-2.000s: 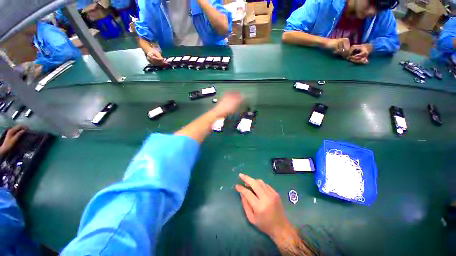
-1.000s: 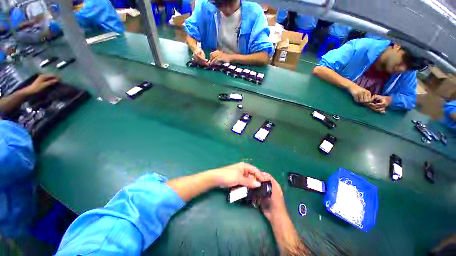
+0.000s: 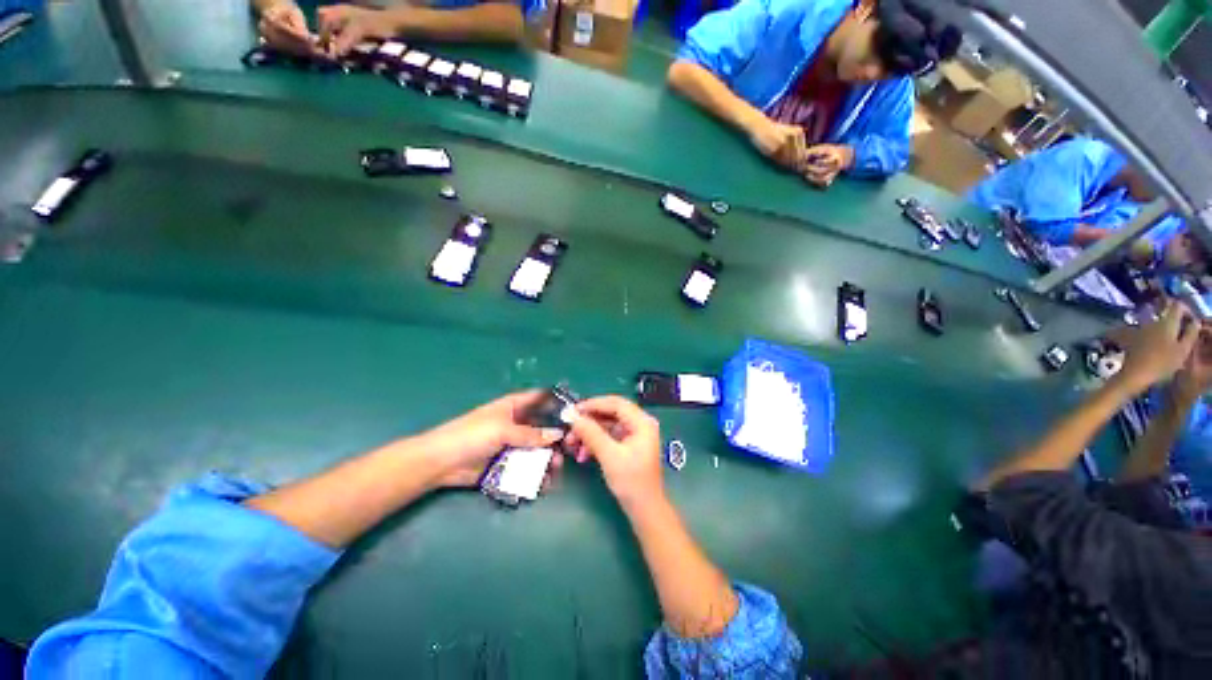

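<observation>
My left hand [image 3: 481,436] holds a black phone handset [image 3: 521,473] with a large white rectangle, tilted above the green bench. My right hand [image 3: 625,449] is at the handset's upper end, thumb and finger together. A small pale spot shows at those fingertips; whether it is a separate part or belongs to the handset, I cannot tell. A blue bin [image 3: 823,423] of white parts stands to the right. A second handset [image 3: 679,389] lies flat beside its left edge. An oval ring part [image 3: 677,454] lies between my right hand and the bin.
Several handsets lie along the belt [image 3: 359,246] beyond the bench. A row of handsets [image 3: 459,79] sits before a worker opposite. Another blue-sleeved worker [image 3: 798,100] sits across the belt. A person's dark-sleeved arms [image 3: 1103,531] reach in at the right. A metal post [image 3: 130,40] stands at the upper left.
My left hand came back from the belt, and a handset is now between my hands. My right hand has moved from under it to its upper end. The view has swung right.
</observation>
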